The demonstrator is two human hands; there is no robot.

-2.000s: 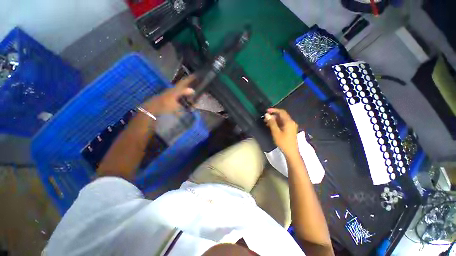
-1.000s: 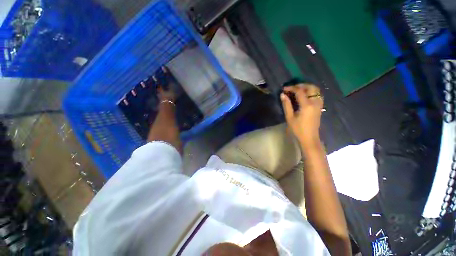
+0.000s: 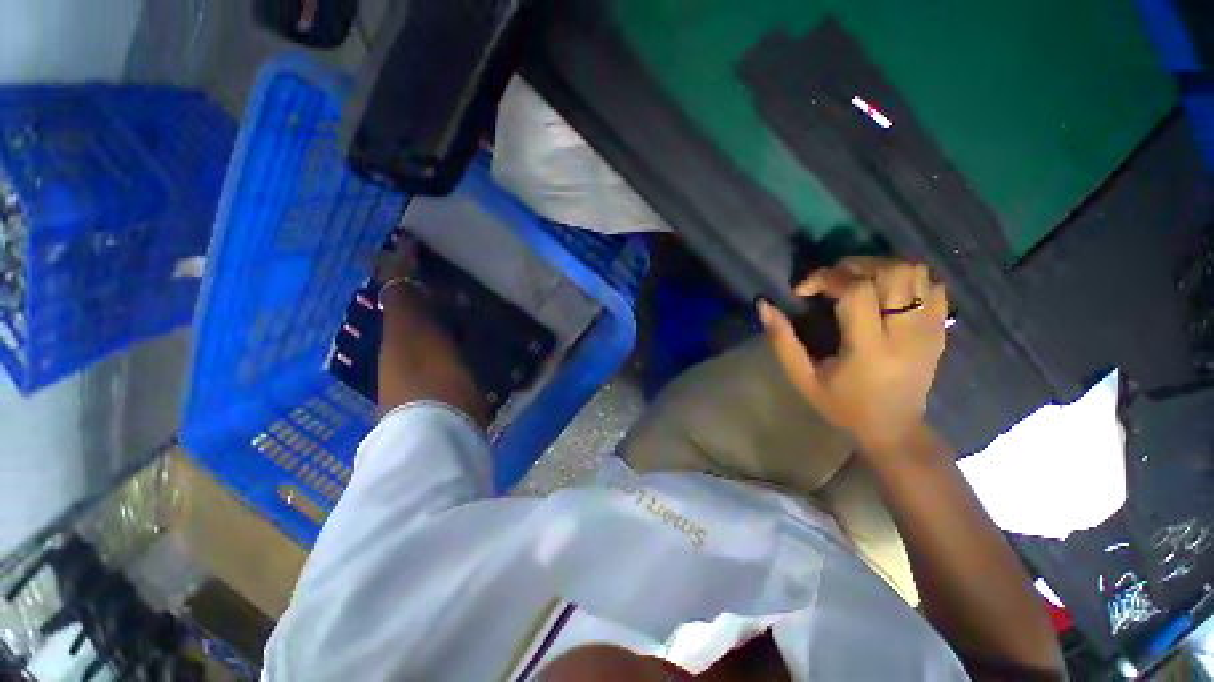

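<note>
My left hand (image 3: 396, 259) is deep in the blue crate (image 3: 286, 160), at the far end of the black lock panels (image 3: 466, 320) lying there. It is dark and small, so its grip cannot be made out. My right hand (image 3: 872, 340) is over the mat's near edge, above my lap, with thumb and fingers curled apart. Something dark shows between them; whether it is a held thing or shadow is unclear. A long black lock panel (image 3: 919, 173) with a small red-white mark lies across the green mat (image 3: 1065, 93).
Another blue crate (image 3: 107, 227) stands at the left. A black device (image 3: 433, 93) juts over the crate's back edge. White cloth (image 3: 1058, 460) lies on the black mat at the right, near thin pins (image 3: 1129, 606). Black parts (image 3: 93, 600) lie at the lower left.
My left hand has left the black lock panel it held and gone down into the crate. My right hand remains by the mat's near edge. The view has swung left.
</note>
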